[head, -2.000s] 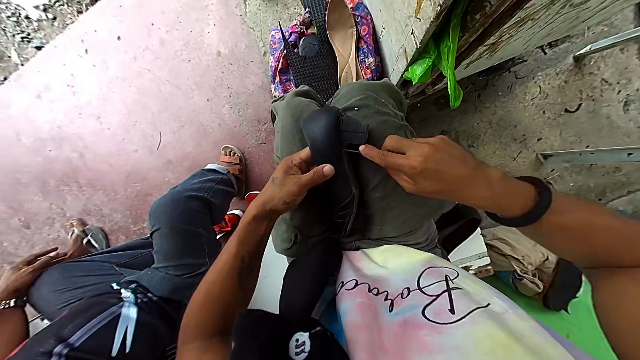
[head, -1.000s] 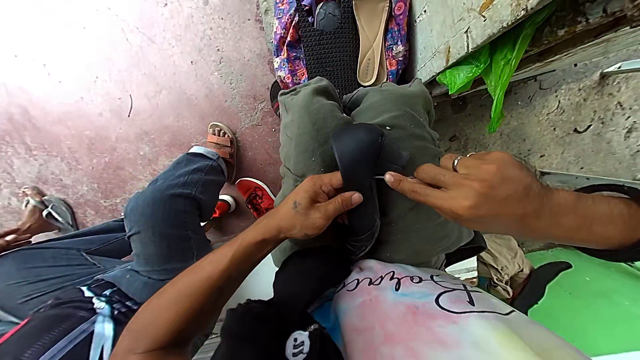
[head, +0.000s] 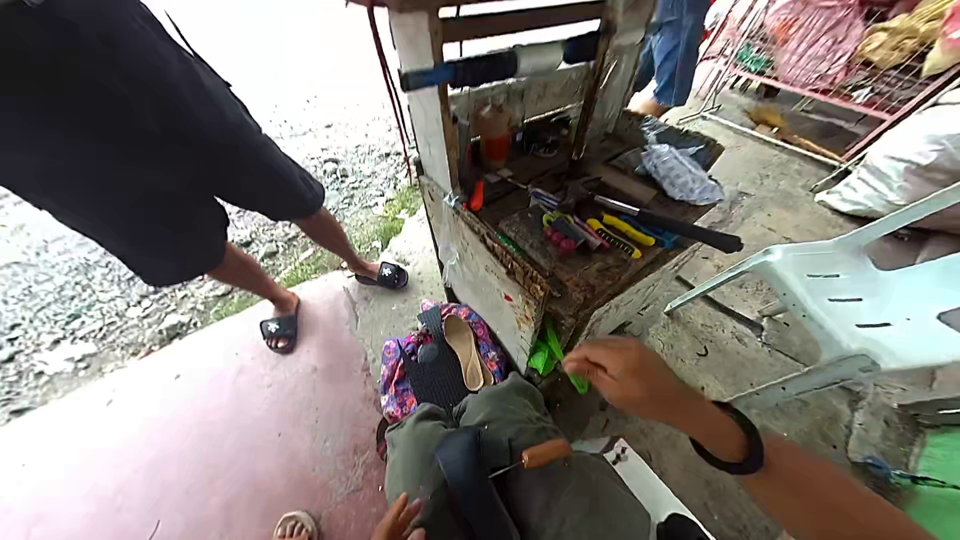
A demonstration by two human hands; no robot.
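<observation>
A black slipper (head: 469,472) lies across the lap on green trousers. An awl with a wooden handle (head: 546,453) rests there too, its thin metal shaft pointing at the slipper's side; neither hand touches the handle. My left hand (head: 400,519) is at the bottom edge, left of the slipper, partly cut off, fingers apart. My right hand (head: 611,371) is raised to the right above the knees, its fingers bent together; whether it holds something thin cannot be seen. Beyond the knees, a tan sole (head: 463,349) and a black textured piece (head: 437,382) lie on a flowered cloth (head: 395,375).
A worn wooden work box (head: 487,281) holds a hammer (head: 660,221), a yellow cutter (head: 613,238) and an orange-handled tool (head: 477,195). A pale plastic chair (head: 825,292) stands at right. A person in black shorts (head: 172,142) stands at left; another person's jeans (head: 673,52) show behind.
My right hand has moved away from the slipper, and the awl's wooden handle now shows uncovered. My left hand has left the slipper's side. The view has tipped up strongly.
</observation>
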